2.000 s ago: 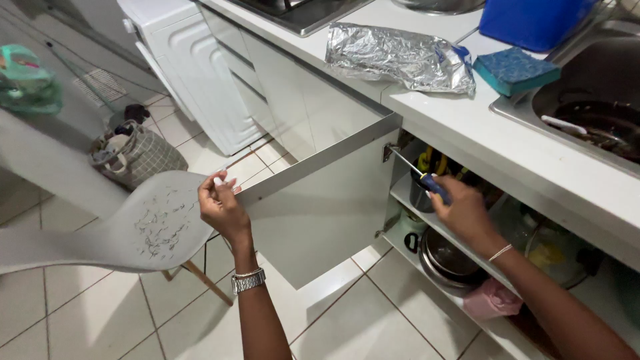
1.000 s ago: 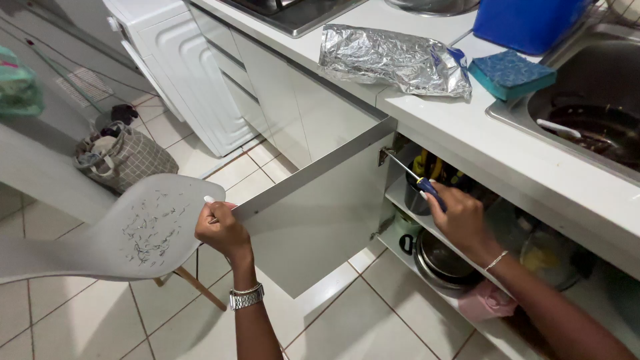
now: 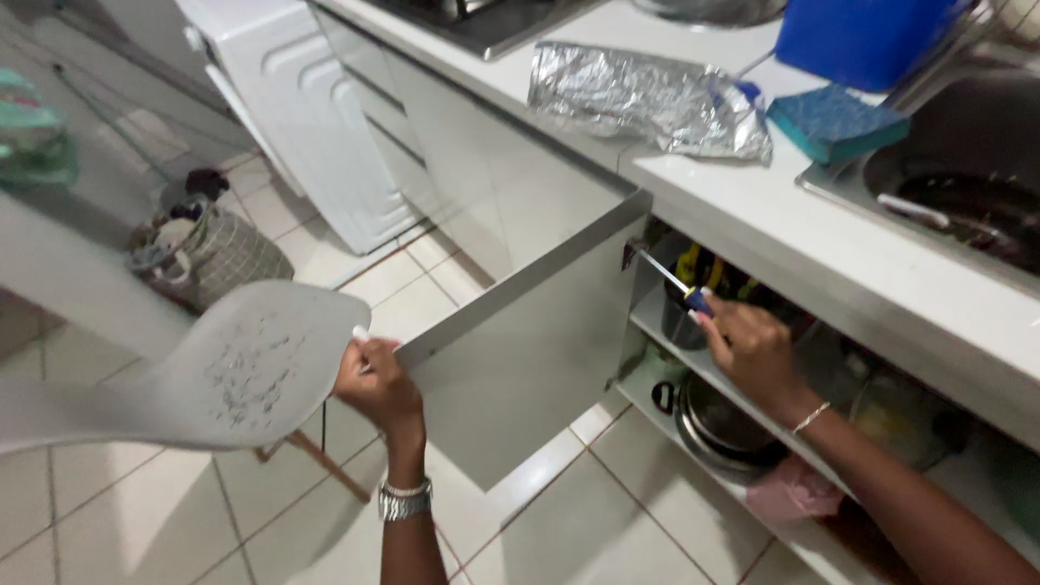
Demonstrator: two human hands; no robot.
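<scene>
A white cabinet door (image 3: 528,349) stands swung out from the cabinet under the counter. My left hand (image 3: 380,382) is at the door's outer upper corner, fingers curled; whether it grips the edge cannot be made out. In my right hand (image 3: 743,345) is a screwdriver (image 3: 670,280) with a dark blue handle, its shaft pointing up and left. The tip meets or nearly meets a metal hinge (image 3: 630,253) at the cabinet's front edge, near the top of the door. Exact contact of tip and screw is too small to tell.
Foil (image 3: 646,101), a blue sponge (image 3: 837,122) and a blue container (image 3: 869,41) sit on the counter (image 3: 894,236) beside the sink (image 3: 975,162). Pots (image 3: 723,422) and a pink cloth (image 3: 792,487) fill the lower shelf. A grey chair (image 3: 260,357) and a fabric basket (image 3: 227,252) stand left.
My left hand's raised, spread fingers have folded in at the door's corner. My right hand stays on the screwdriver, with its tip still at the hinge.
</scene>
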